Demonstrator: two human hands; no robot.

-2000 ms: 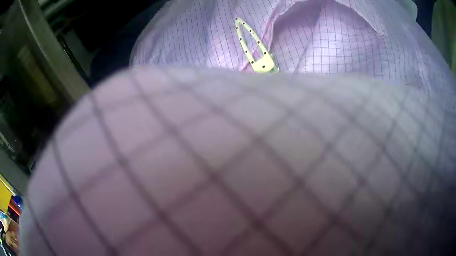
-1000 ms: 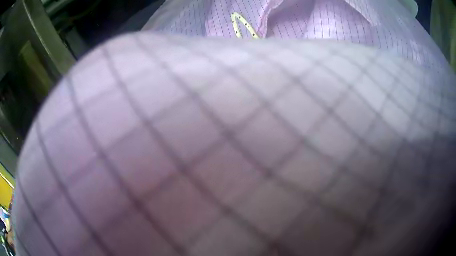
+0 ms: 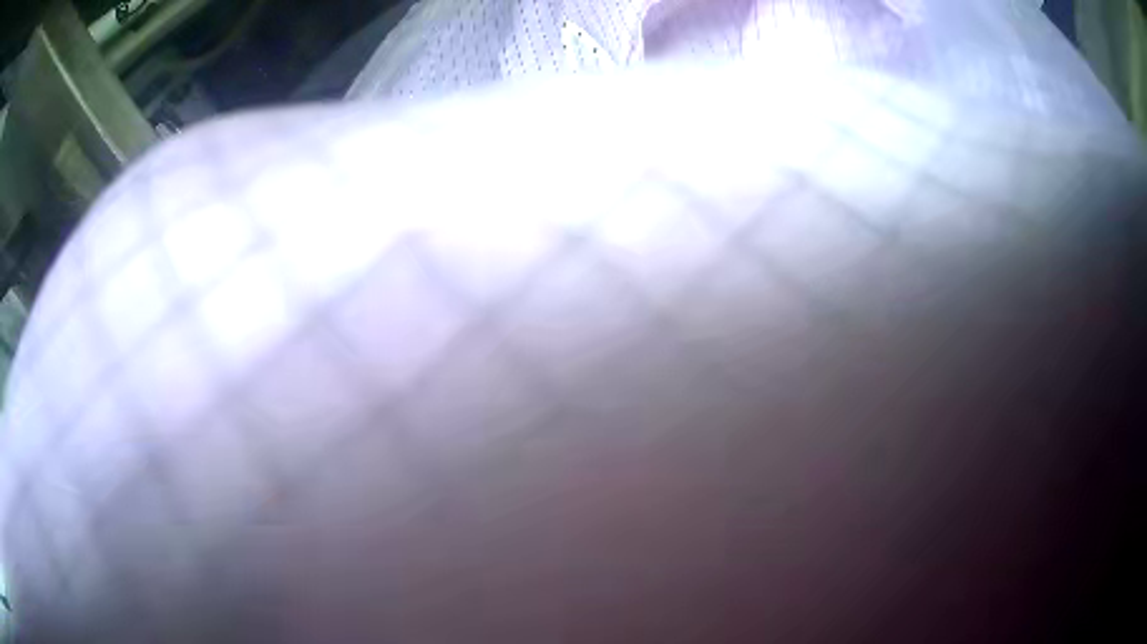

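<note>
Pale pink-lilac grid cloth of an anti-static smock fills most of the head view, very close, blurred and overexposed along its upper part. More of the smock shows behind it at the top, with part of a pale dotted strip on it, washed out. Neither my left hand nor my right hand can be seen. No workpiece can be made out; the cloth hides whatever lies behind it.
A metal bar or frame edge stands slanted at the upper left, with dark, unclear equipment around it. A narrow greenish surface shows at the upper right edge.
The near cloth has spread up and to the left, covering more of the dotted strip and the yellow item at the lower left. The cloth is now brighter above and darker at the lower right.
</note>
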